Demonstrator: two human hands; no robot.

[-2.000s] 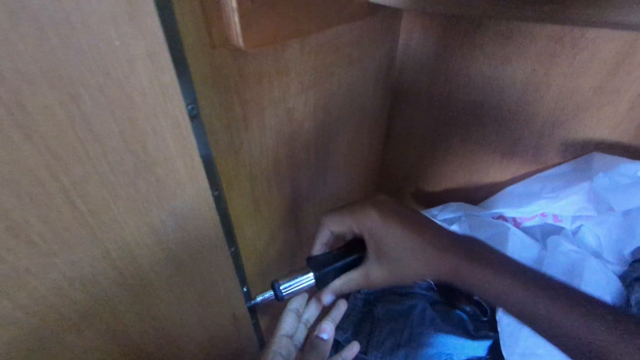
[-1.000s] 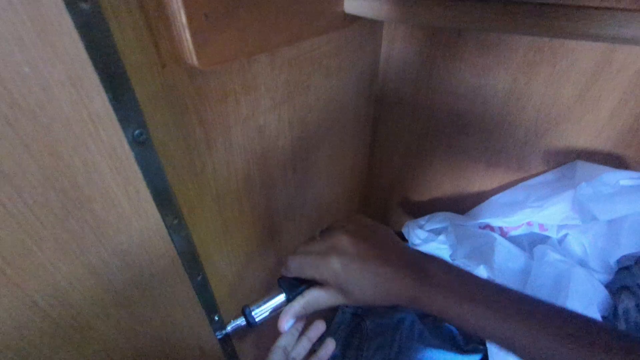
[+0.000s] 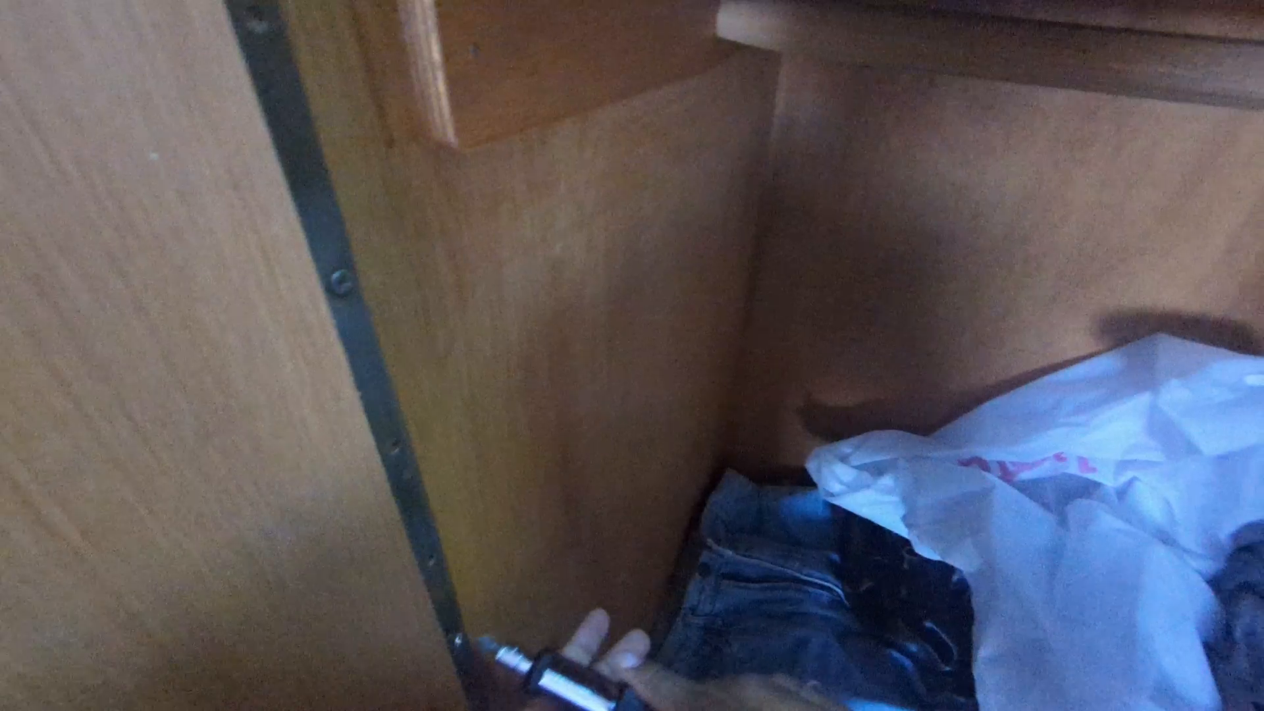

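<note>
A screwdriver (image 3: 568, 683) with a shiny metal shaft and a dark collar lies slanted at the bottom edge. Its tip is close to a screw (image 3: 457, 642) low on the dark metal hinge strip (image 3: 370, 370), and a small gap seems to show between them. Fingertips, seemingly of my left hand (image 3: 591, 640), show just behind the shaft; most of that hand is out of frame. My right hand (image 3: 731, 688) is at the handle end, cut off by the bottom edge, with its grip largely hidden. Another screw (image 3: 341, 282) sits higher in the strip.
A wooden door panel (image 3: 178, 395) fills the left side. Folded jeans (image 3: 770, 592) and a crumpled white plastic bag (image 3: 1066, 533) with red print lie in the wooden cabinet. A wooden board (image 3: 583, 69) juts from the side wall, and a shelf edge (image 3: 987, 49) crosses above.
Both hands and the screwdriver now sit lower in view, partly out of frame. The tip, which touched the strip's lower screw earlier, now appears slightly off it. More of the jeans shows.
</note>
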